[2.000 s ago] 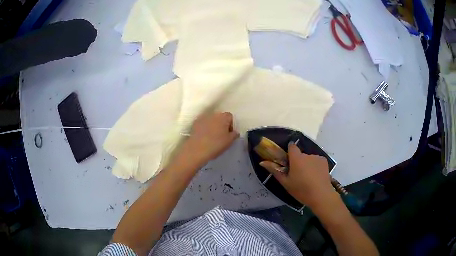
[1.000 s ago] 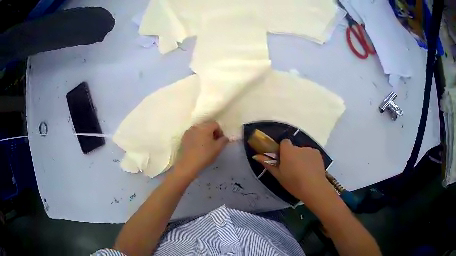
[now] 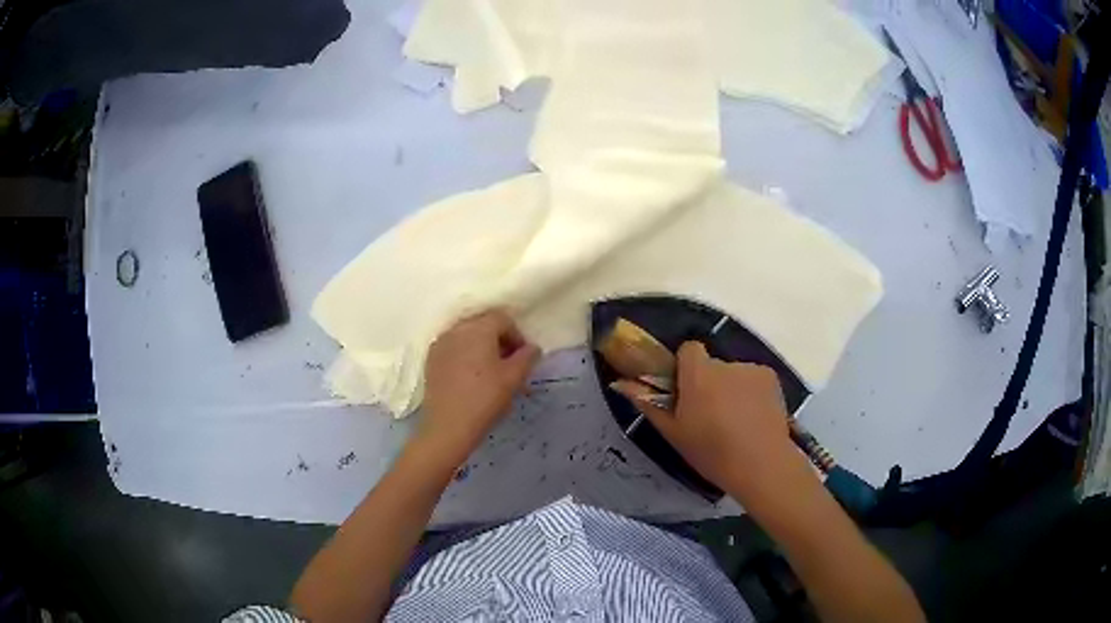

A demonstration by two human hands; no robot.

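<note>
Cream cut panels (image 3: 634, 231) lie across the middle of the table, the upper one folded over a curved lower one. My left hand (image 3: 481, 365) is at the near edge of the lower panel, thumb and fingers pinched on that edge. My right hand (image 3: 719, 408) is closed around the wooden handle of the black steam iron (image 3: 682, 319). The iron rests on the right part of the panel's near edge. A thin dark tool seems to lie in my right fingers, mostly hidden. A thin white tape (image 3: 49, 417) enters from the left.
A black phone (image 3: 244, 252) and a small ring (image 3: 127, 268) lie at left. A dark padded board (image 3: 171, 49) is upper left. Red-handled scissors (image 3: 930, 136), white paper (image 3: 975, 110) and a silver clip (image 3: 982, 299) are at right. The black hose (image 3: 1036, 329) curves down the right side.
The view has shifted, so the table's things appear further right. The tape no longer crosses the phone and now lies lower. My left hand has moved left along the edge, away from the iron.
</note>
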